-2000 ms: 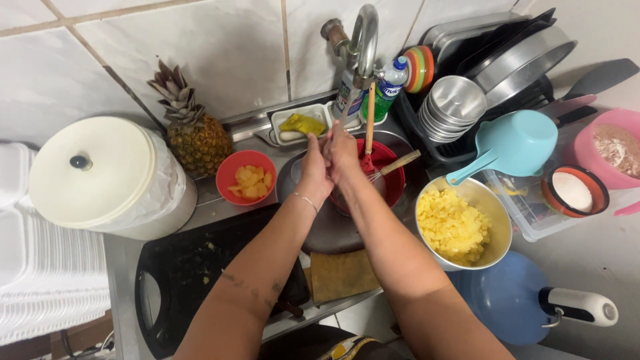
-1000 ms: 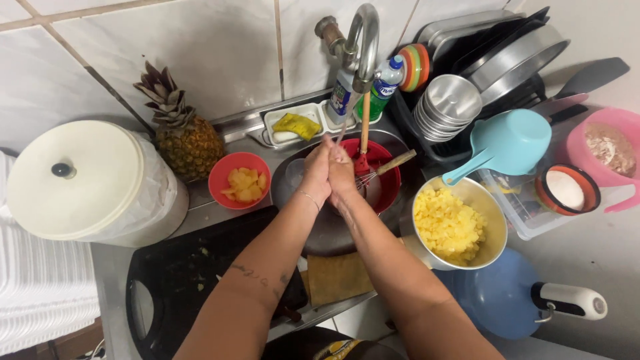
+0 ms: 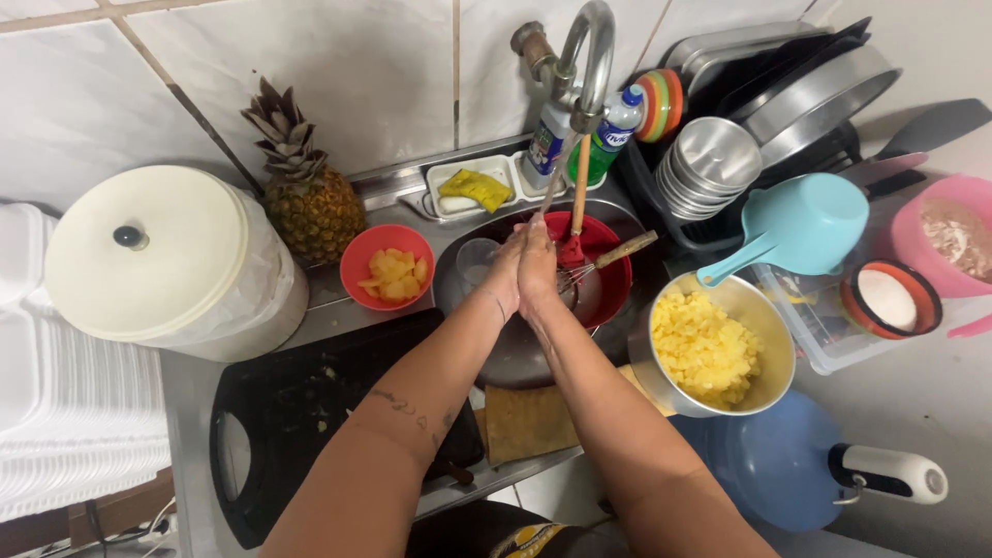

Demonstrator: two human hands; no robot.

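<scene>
My left hand (image 3: pixel 502 267) and my right hand (image 3: pixel 537 260) are pressed palm to palm over the sink (image 3: pixel 511 360), under a thin stream of water from the metal faucet (image 3: pixel 595 58). Whether anything lies between the palms cannot be told. Just right of them, a red bowl (image 3: pixel 616 291) in the sink holds a red spatula with a wooden handle (image 3: pixel 580 190) and a wire whisk (image 3: pixel 626 249). A clear plastic cup (image 3: pixel 475 260) stands in the sink at their left.
Left are a black cutting board (image 3: pixel 287 395), a pineapple (image 3: pixel 318 213), a red bowl of fruit pieces (image 3: pixel 346 267) and a lidded white bin (image 3: pixel 147 256). Right are a metal pot of chopped yellow fruit (image 3: pixel 783 364), a turquoise dipper (image 3: pixel 814 221), a dish rack (image 3: pixel 659 186) and a blue water jug (image 3: pixel 767 465).
My hands stay together under the faucet, and their hold on each other has shifted to flat palms with fingers pointing up toward the water.
</scene>
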